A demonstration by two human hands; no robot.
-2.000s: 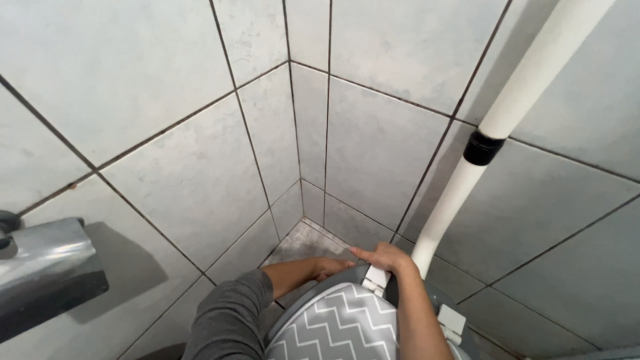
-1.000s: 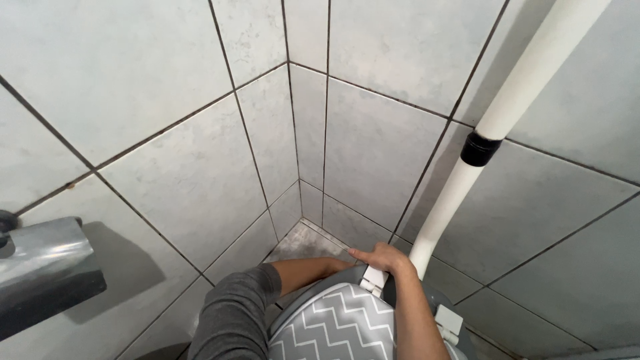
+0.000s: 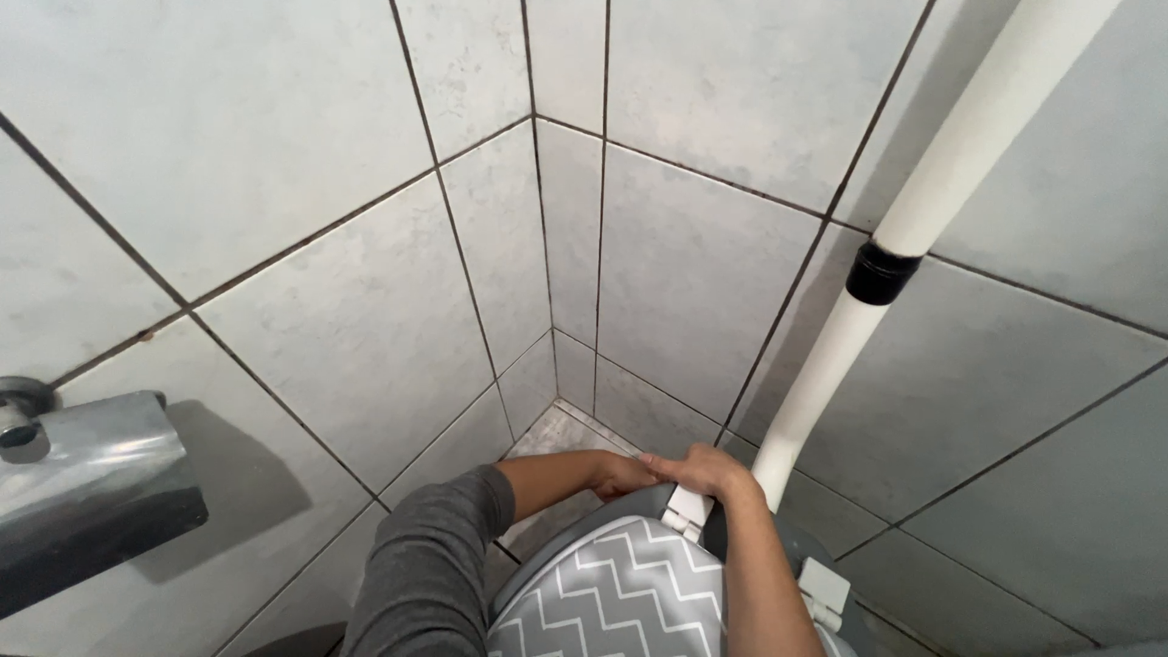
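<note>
A toilet lid [image 3: 620,593] with a grey and white zigzag pattern lies at the bottom centre, over a grey toilet bowl rim [image 3: 557,552]. White plastic hinges join it at the back, one hinge [image 3: 689,511] near my hands and another hinge [image 3: 825,589] at the right. My left hand [image 3: 625,474] reaches around the rim's far left edge, its fingers partly hidden beside or below it. Just behind the nearer hinge, my right hand [image 3: 707,470] bends over the rim, its thumb close to my left hand. What the fingers of either hand hold is out of sight.
A white pipe [image 3: 826,365] with a black coupling [image 3: 881,272] runs down the right wall behind the toilet. A metal toilet paper holder [image 3: 100,493] is mounted on the left wall. Tiled walls [image 3: 365,338] meet in a corner above the floor [image 3: 557,429].
</note>
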